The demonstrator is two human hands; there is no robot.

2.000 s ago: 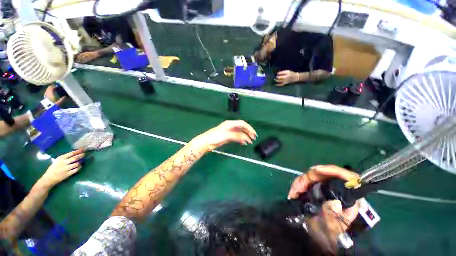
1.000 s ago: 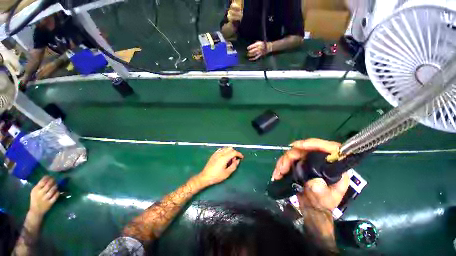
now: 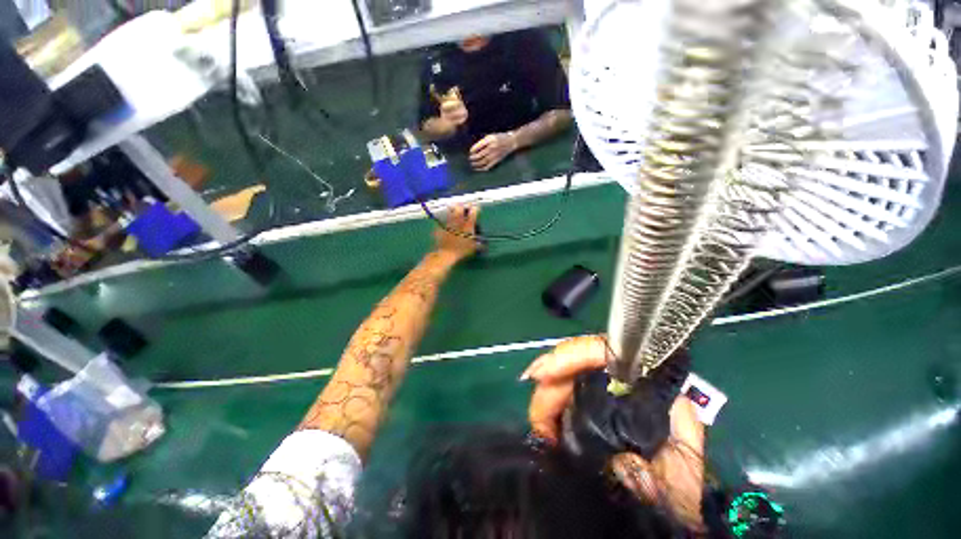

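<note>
My left hand [image 3: 458, 234] reaches over the green surface to the far rail. Its fingers are around a small black cylindrical unit [image 3: 481, 244], mostly hidden by the hand and blurred. My right hand [image 3: 564, 384] is wrapped around the black electric screwdriver [image 3: 622, 421] under a silvery coiled hanger [image 3: 674, 200]. The driver's tip is hidden. A pale screw feeder [image 3: 702, 398] shows partly behind this hand. A lit unit with green dots [image 3: 756, 514] is at the lower right. Another black unit [image 3: 571, 291] lies on its side beyond the white line.
A white fan [image 3: 822, 126] fills the upper right. A person [image 3: 495, 90] sits across the rail by a blue fixture [image 3: 406, 174]. A clear plastic bag [image 3: 105, 416] lies at the left. More black units [image 3: 256, 265] stand near the rail. A thin black cable hangs near my left hand.
My left hand has moved from the near side of the white line out to the far unit and has taken hold of it. My right hand still holds the driver. The camera view has shifted.
</note>
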